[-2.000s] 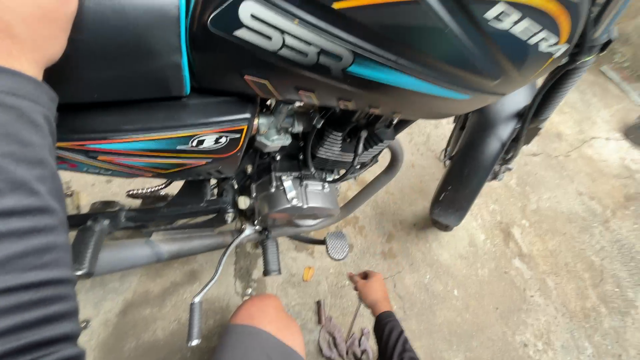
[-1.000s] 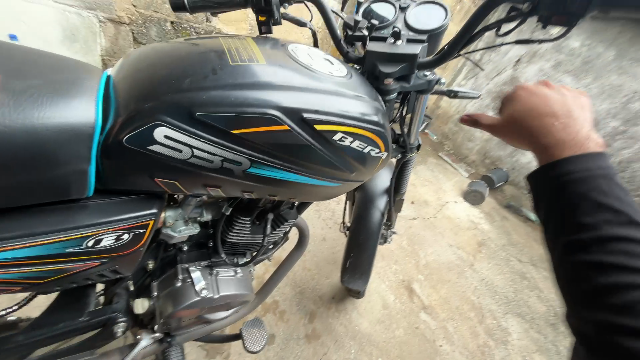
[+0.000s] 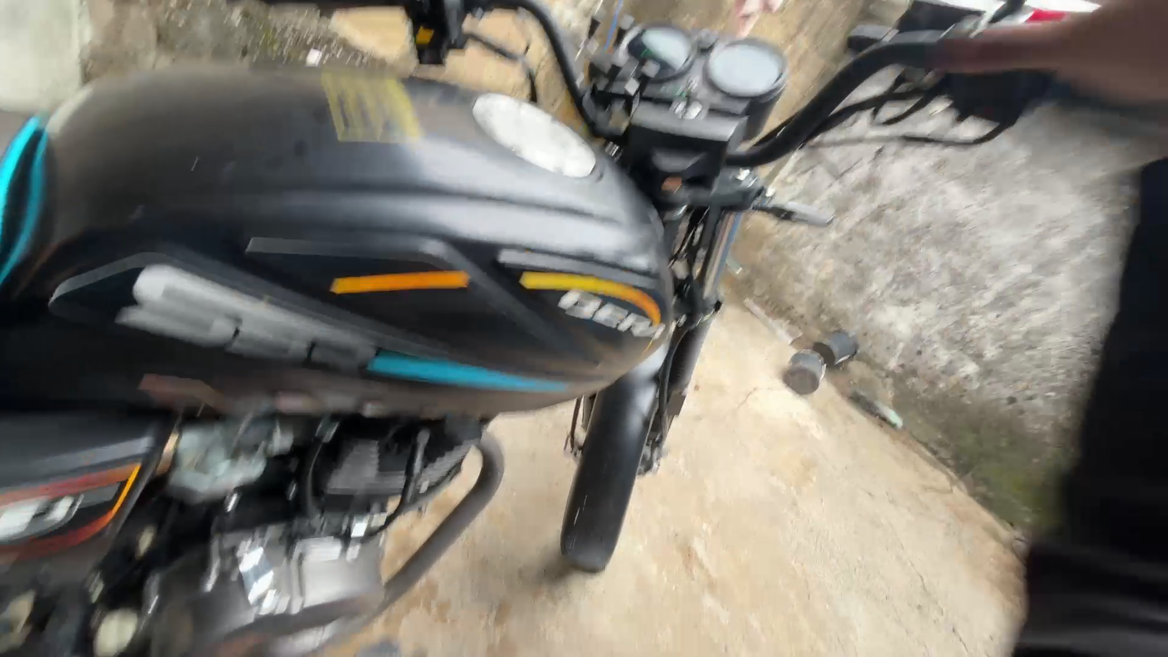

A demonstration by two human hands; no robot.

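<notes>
A black motorcycle with a painted fuel tank (image 3: 365, 210) fills the left and middle of the head view. At the top right, my right hand (image 3: 1058, 55) is on the grip end of its handlebar (image 3: 821, 91); motion blur hides the fingers' detail. My dark right sleeve (image 3: 1095, 438) runs down the right edge. Two round gauges (image 3: 703, 64) sit between the handlebar's halves. The engine (image 3: 274, 547) shows under the tank, and the front wheel (image 3: 602, 484) stands on the concrete. My left hand is not in view.
A rough concrete wall (image 3: 949, 246) rises close on the right. Two short dark cylinders (image 3: 805, 372) lie near its base on the concrete floor (image 3: 785, 547). A small skin-coloured shape (image 3: 757, 9) at the top edge is too blurred to identify.
My right hand was low beside the foot pedal and a grey cloth, then raised in front of the wall; now it is at the handlebar grip. The view has swung up and forward.
</notes>
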